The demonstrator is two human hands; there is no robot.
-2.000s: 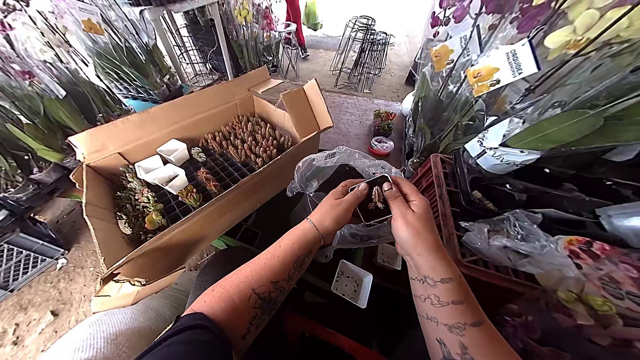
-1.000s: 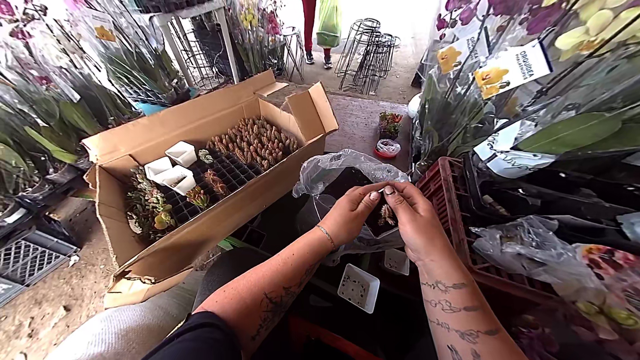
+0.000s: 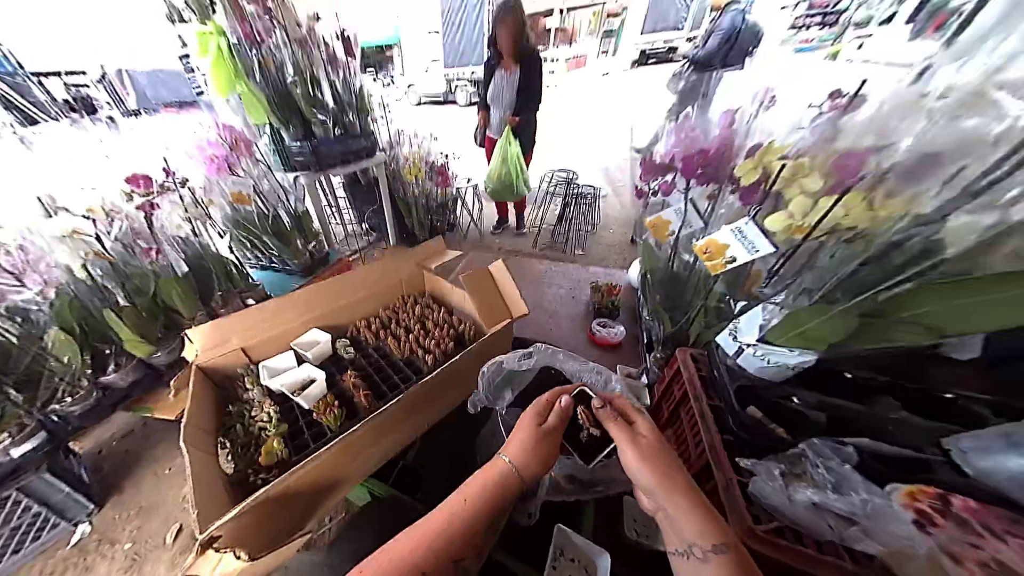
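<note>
My left hand (image 3: 540, 432) and my right hand (image 3: 632, 436) hold a small square white plastic pot (image 3: 594, 458) between them, thumbs at its upper rim. Dark soil fills the pot, and a small brownish succulent (image 3: 588, 420) stands in it. Just behind the hands is a clear plastic bag (image 3: 512, 376) with dark soil inside. Below them are a white pot (image 3: 578, 552) and another pot, partly hidden by my right forearm. To the left, a cardboard box (image 3: 352, 448) holds a black cell tray (image 3: 380, 364), many brownish succulents (image 3: 416, 330) and several white pots (image 3: 312, 346).
A small potted plant (image 3: 606, 299) and a red-rimmed round container (image 3: 607, 332) stand on the surface ahead. A dark red plastic crate (image 3: 704, 432) is at right, beside wrapped orchids (image 3: 720, 164). Beyond, a person (image 3: 508, 112) stands holding a green bag (image 3: 507, 168), near black wire stands (image 3: 568, 210).
The view has tilted up, showing more of the person with the green bag. Both hands keep hold of the pot, whose rim and succulent show more plainly than one second ago.
</note>
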